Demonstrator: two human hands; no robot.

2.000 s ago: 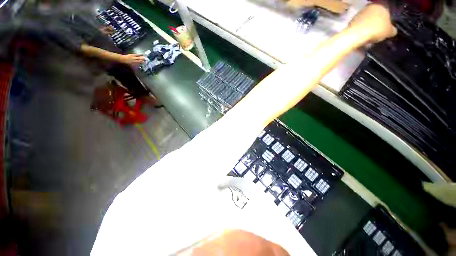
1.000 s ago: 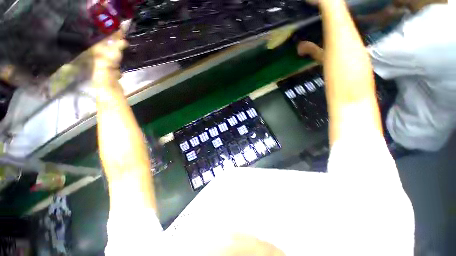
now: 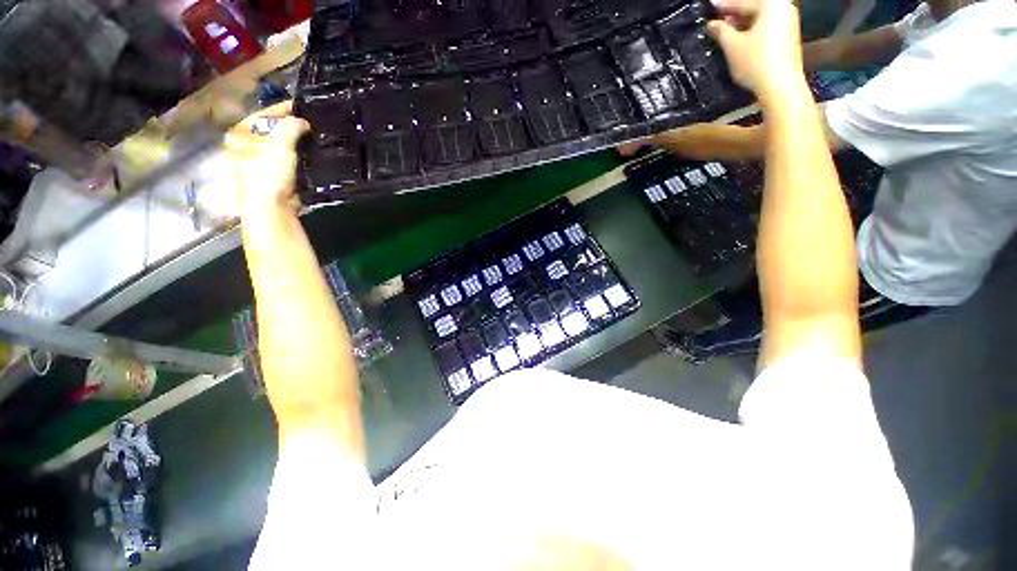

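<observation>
A large glossy black tray (image 3: 502, 106) with rows of dark housings in its pockets is held by both hands at the top of the view, over the upper shelf. My left hand (image 3: 265, 156) grips its left end. My right hand (image 3: 761, 45) grips its right end. Below, another black tray (image 3: 530, 301) lies on the green bench, with pale keypads along its top and bottom rows and a few in between; several middle housings are dark.
A co-worker (image 3: 937, 156) in a light shirt stands at right, by another black tray (image 3: 697, 212). Clear trays (image 3: 254, 346) lie left of the bench tray. A loose keypad heap (image 3: 126, 491) and a metal frame (image 3: 123, 342) are at left. The white shelf edge (image 3: 167, 268) runs behind.
The view has swung right since the earliest frame. Both arms are now raised, and the large black tray has come up between my hands, its front rows now facing me.
</observation>
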